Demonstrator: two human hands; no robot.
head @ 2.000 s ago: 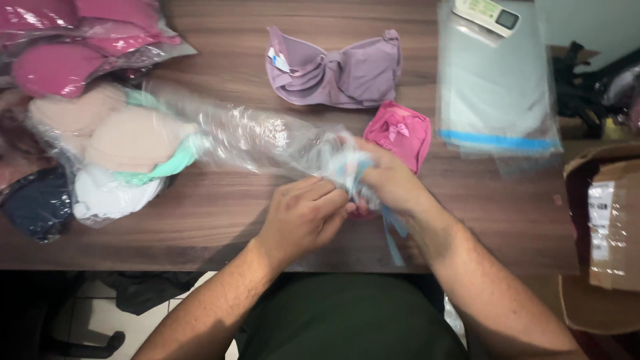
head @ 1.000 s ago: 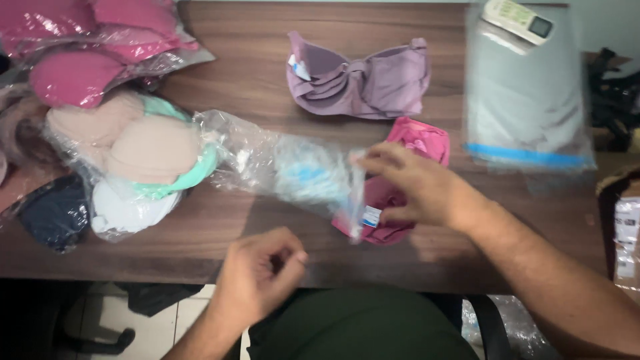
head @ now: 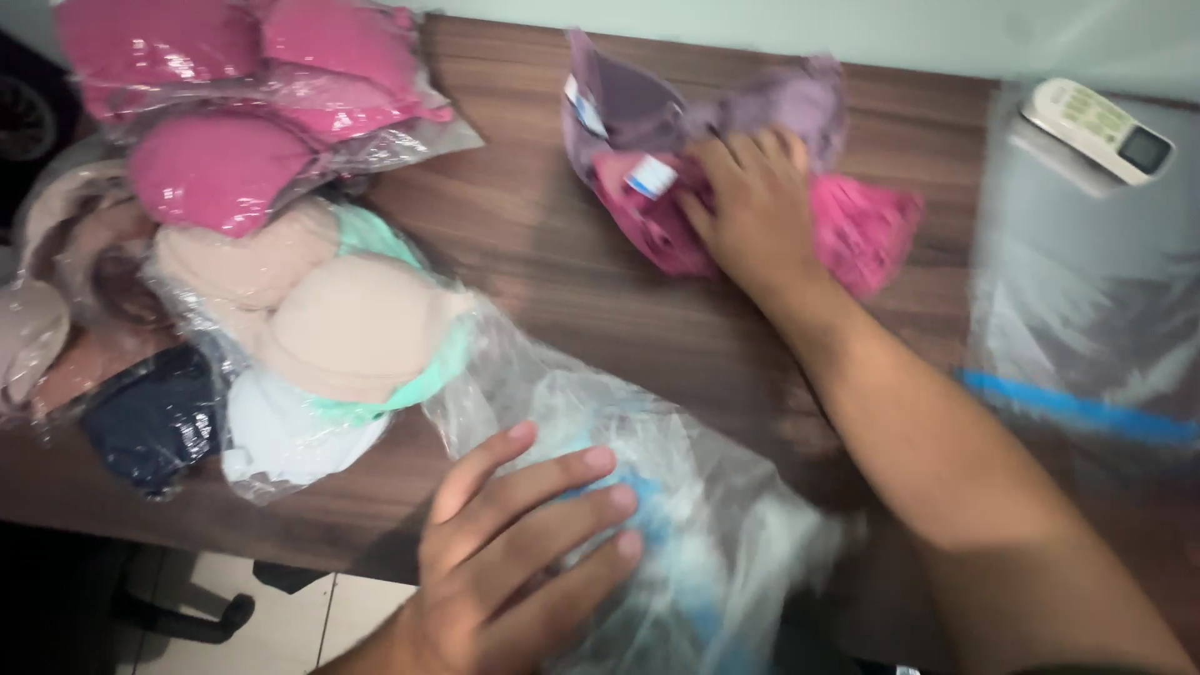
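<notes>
My left hand [head: 534, 553], its fingers apart, lies over a clear plastic bag [head: 694, 497] with blue and white contents near the table's front edge. My right hand [head: 755, 206] is further back, its fingers bent on a dark pink bra [head: 647, 234] with a white and blue tag. That bra overlaps the front of a mauve bra [head: 797, 103]. To the right of my right hand lies a bright pink folded garment [head: 862, 234]. The view is somewhat blurred.
Bagged pink bras [head: 216, 169], a bagged beige and mint bra [head: 356, 328] and a bagged navy item [head: 155, 417] are piled on the left. A white remote control [head: 1097, 131] rests on flat clear bags [head: 1078, 309] with a blue strip at the right.
My right hand has moved back from the clear bag's end, and the dark pink bra now lies against the mauve one. My left hand has come over the bag, which sits closer to the front edge.
</notes>
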